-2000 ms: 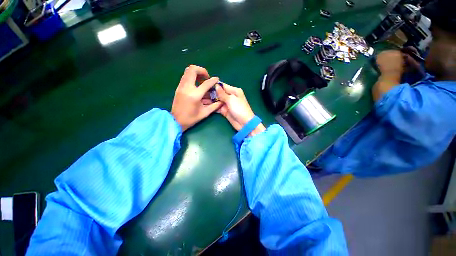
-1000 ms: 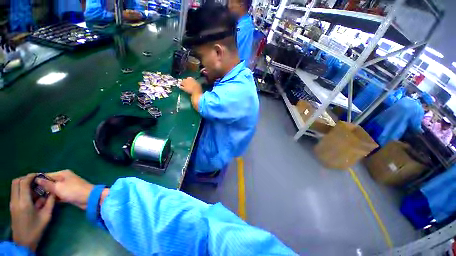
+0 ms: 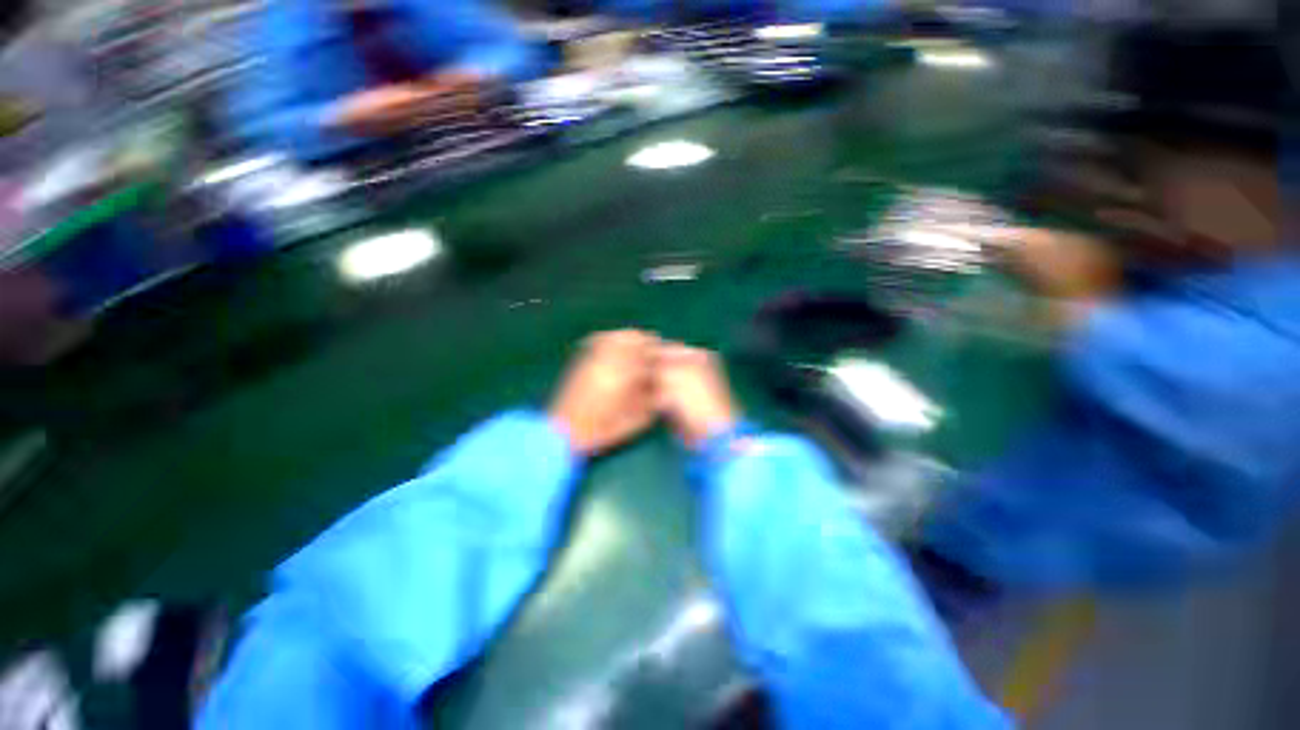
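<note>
The whole view is strongly blurred. My left hand (image 3: pixel 610 391) and my right hand (image 3: pixel 693 389) are close together, touching at the fingers, above the green mat (image 3: pixel 328 428) near the middle of the view. The small dark module seen between my fingers in the earlier views cannot be made out now. The fingers cannot be told apart.
A silver wire spool (image 3: pixel 884 395) and a black curved band (image 3: pixel 827 325) lie right of my hands. Beyond them is a blurred pile of small parts (image 3: pixel 941 231) by a neighbour's hand (image 3: pixel 1062 264). Another person's hands (image 3: pixel 414 104) are across the bench. Dark and white items lie lower left.
The view has swung back left from the neighbour and shelving to the bench. Both my hands are again near the middle, still together. The module is lost in the blur.
</note>
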